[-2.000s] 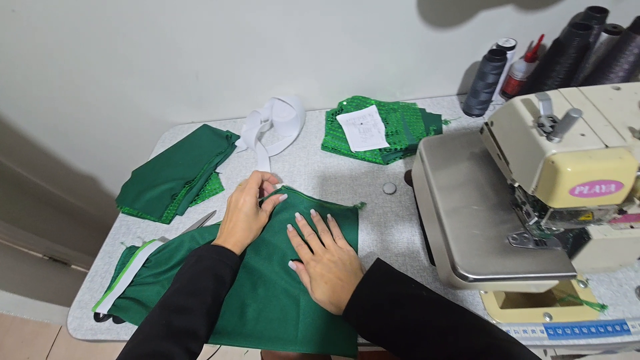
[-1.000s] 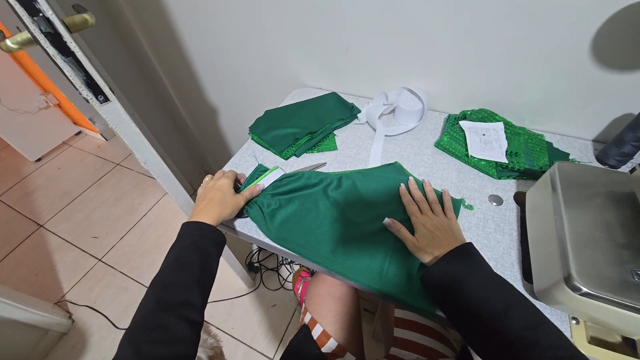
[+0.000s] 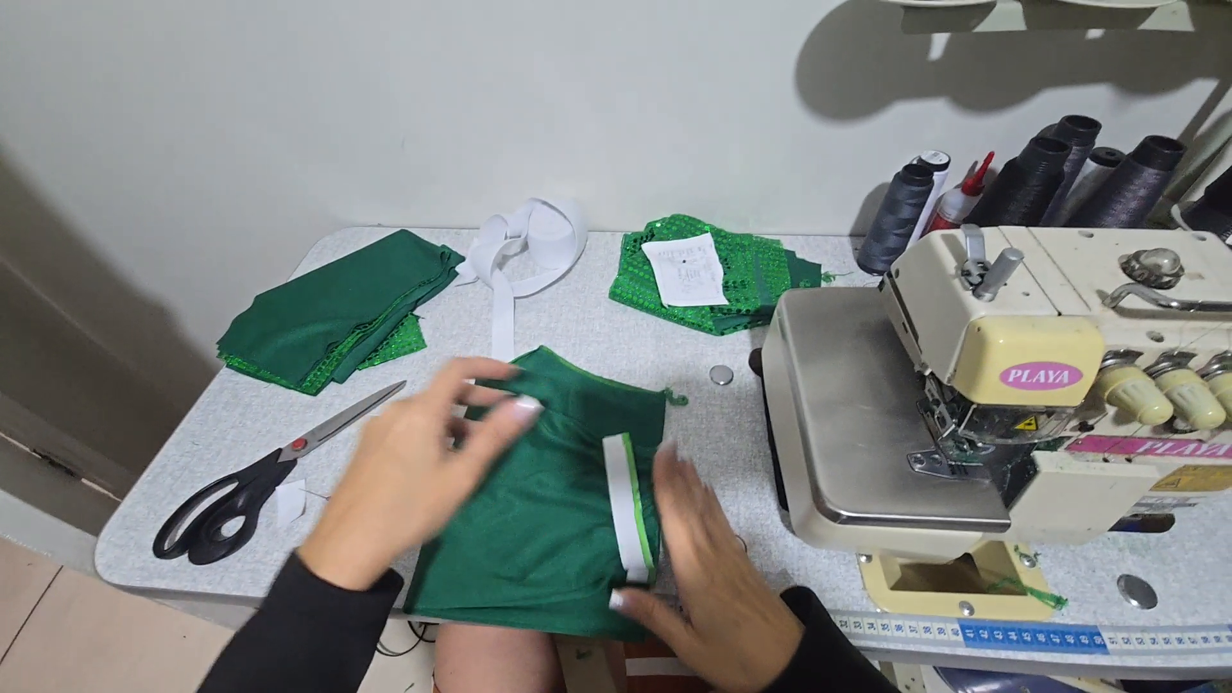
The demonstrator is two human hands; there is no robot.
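Observation:
A dark green fabric piece (image 3: 539, 520) lies over the table's front edge, with a white elastic strip (image 3: 628, 510) edged in bright green near its right side. My left hand (image 3: 423, 462) is over the fabric's upper left, thumb and fingers apart, holding nothing visible. Along the right side of the cloth, beside the strip, is my right hand (image 3: 712, 568), its thumb spread from its fingers. Black-handled scissors (image 3: 279, 462) rest left of my left hand. A loose coil of white elastic (image 3: 529, 250) lies behind the fabric.
Folded green fabric (image 3: 337, 308) is at the back left; sequined green pieces (image 3: 664, 289) with a paper note (image 3: 685, 271) are at the back centre. An overlock sewing machine (image 3: 962, 414) occupies the right, thread cones (image 3: 1025, 192) behind it. A measuring tape (image 3: 1030, 635) runs along the front edge.
The white-edged end, at the fabric's far left before, is now on its right side. My left hand has let go of that end. The scissors, partly covered earlier, are uncovered. The view has swung right.

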